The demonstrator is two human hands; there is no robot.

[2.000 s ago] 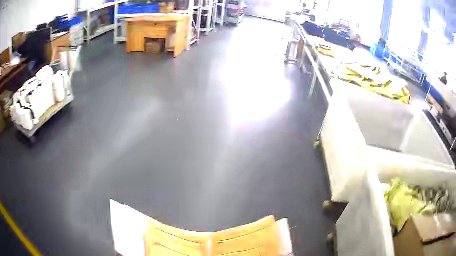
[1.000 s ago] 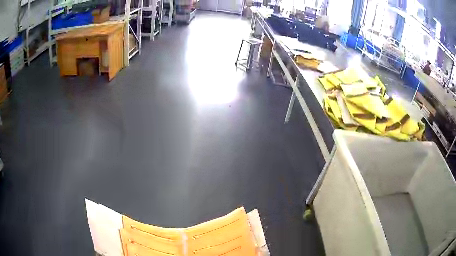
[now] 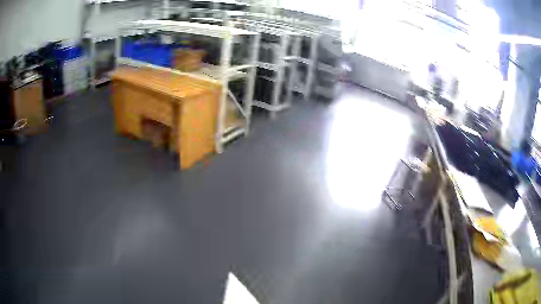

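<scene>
Only a white pointed corner of a sheet (image 3: 238, 291) shows at the bottom edge of the head view, a little left of the middle. The rest of it is cut off by the edge. No orange panel shows on it. Neither of my hands is in the picture, so what they hold cannot be seen. The picture is blurred.
A wooden desk (image 3: 196, 110) stands at the left before white shelving (image 3: 224, 89). A long table (image 3: 454, 237) on the right bears dark fabric (image 3: 474, 157), golden-yellow pieces (image 3: 489, 237) and yellow panels (image 3: 519, 289). A stool (image 3: 403, 184) stands beside it on dark floor.
The view has swung and moved forward. The desk looks nearer, and the table has shifted right. The orange panels and the white tub cart have left the picture; only the white corner remains.
</scene>
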